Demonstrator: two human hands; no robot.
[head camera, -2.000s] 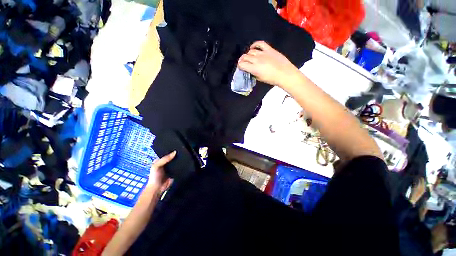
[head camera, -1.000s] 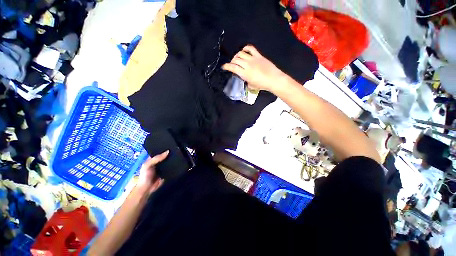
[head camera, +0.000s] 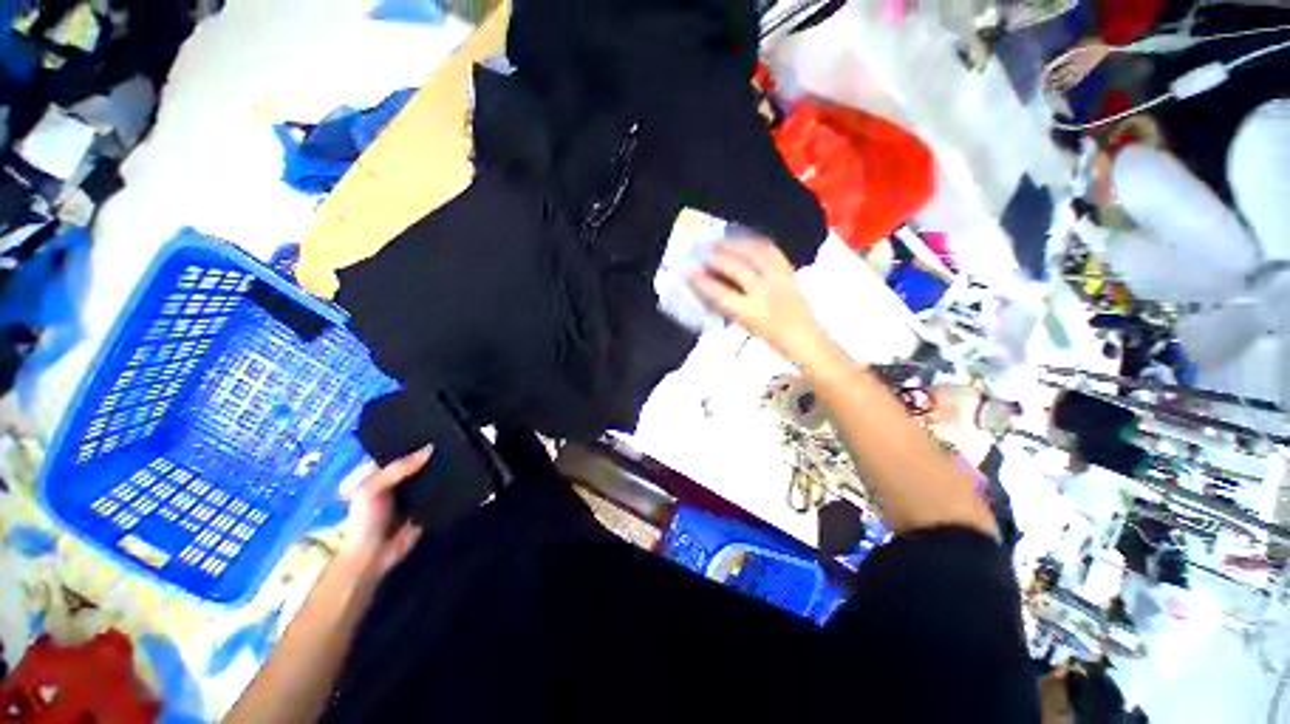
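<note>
My left hand (head camera: 382, 512) holds a black cut piece or small stack (head camera: 436, 460) near my lap, with the thumb on top. My right hand (head camera: 743, 287) is on a pale grey-white piece or stack (head camera: 682, 269), which has a small yellowish patch at its top edge. The hand is slightly blurred, and its fingertips cover part of the piece. Large black garment panels (head camera: 566, 241) lie under and beside it, with a thin light thread (head camera: 613, 181) on them.
A blue lattice basket (head camera: 212, 410) stands at left, beside tan paper or card (head camera: 403, 170). A red plastic bag (head camera: 859, 170) lies behind the panels. Scissors (head camera: 809, 481) lie on the white table (head camera: 729, 410). Another blue basket (head camera: 764, 577) is below the table edge.
The view has shifted right. The pale piece was mostly under my right hand, lying low on the panels; it now shows more fully at the panels' right side. My left hand keeps the black piece.
</note>
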